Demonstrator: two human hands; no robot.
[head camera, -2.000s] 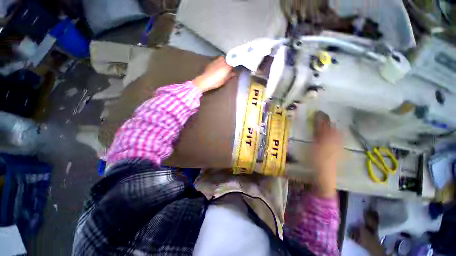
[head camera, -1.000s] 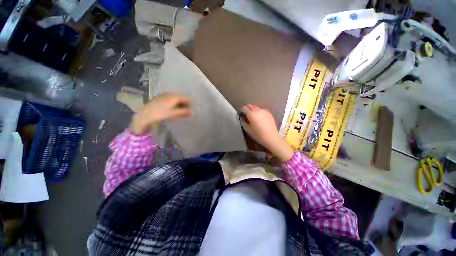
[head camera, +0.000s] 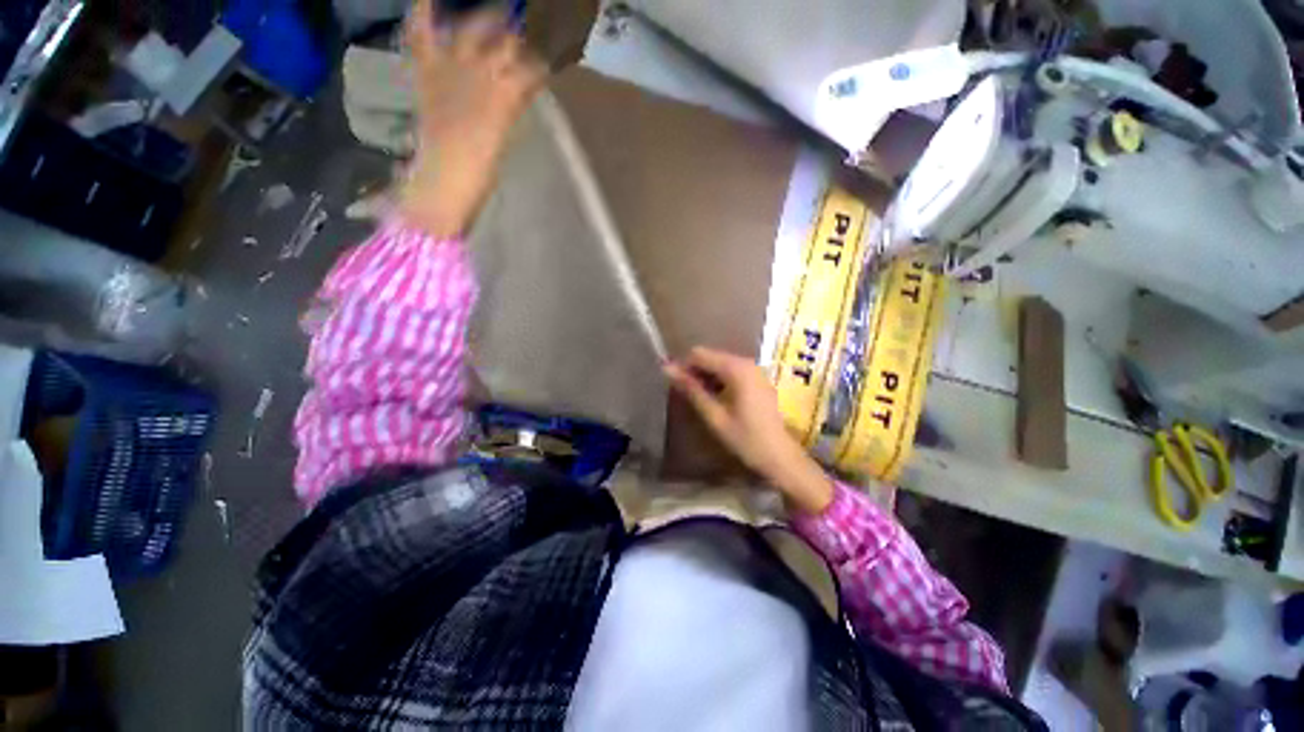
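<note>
A brown panel (head camera: 687, 200) lies left of the needle area on the machine bed. Its grey-beige part (head camera: 536, 300) spreads further left. A narrow pale folded edge (head camera: 608, 236) runs diagonally across it from upper left to lower right. My right hand (head camera: 737, 415) pinches the lower end of this edge between its fingertips. My left hand (head camera: 465, 107) is at the upper left, near the edge's upper end; it is blurred, and its grip cannot be made out.
The sewing machine head (head camera: 965, 179) and yellow PIT tape (head camera: 815, 322) are right of the panel. A loose brown strip (head camera: 1043, 379) and yellow-handled scissors (head camera: 1187, 465) lie further right. A white lamp (head camera: 894, 86) hangs at the top. A blue crate (head camera: 129, 458) stands at left.
My left hand has moved up and away to the far side of the panel. My right hand stays near the lower end. The grey-beige part's border now shows as a narrow pale edge between them.
</note>
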